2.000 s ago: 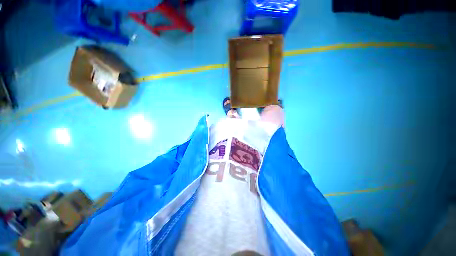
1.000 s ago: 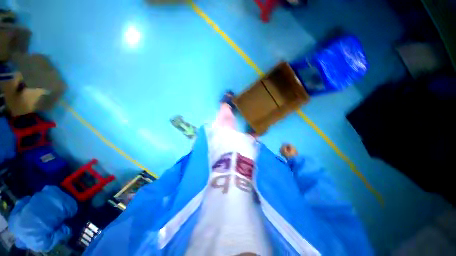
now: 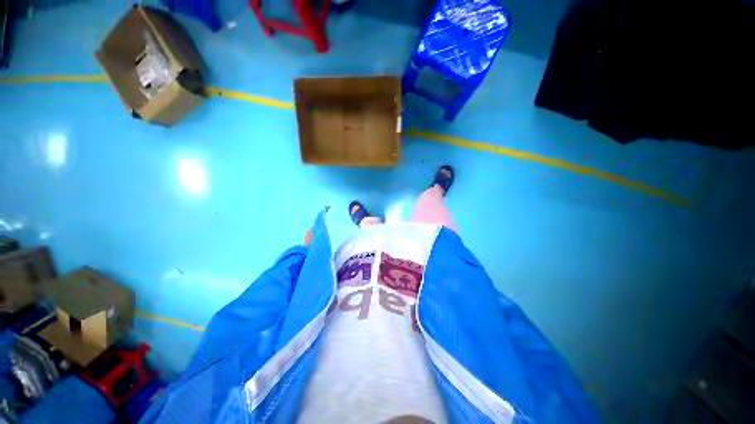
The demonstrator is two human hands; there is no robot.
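Note:
An open-topped brown cardboard carton (image 3: pixel 349 156) stands on the floor just beyond my feet. Its inside shows bare brown cardboard, and a small white label is at its right edge. Only a sliver of skin of my left hand (image 3: pixel 310 238) shows at the end of the left sleeve, low beside my body and apart from the carton. The fingers are hidden. My right hand is not in view; its sleeve hangs at my right side.
A blue plastic stool (image 3: pixel 464 37) stands right behind the carton. Another carton (image 3: pixel 118 51) with clear bags and white papers is at the upper left. A red stool (image 3: pixel 319 29), black cloth (image 3: pixel 654 74) and stacked cartons (image 3: pixel 91 294) lie around. Yellow lines cross the floor.
The view has turned. The empty carton, close against my legs before, now stands a little apart on the floor. My right hand, seen one second ago, is out of view.

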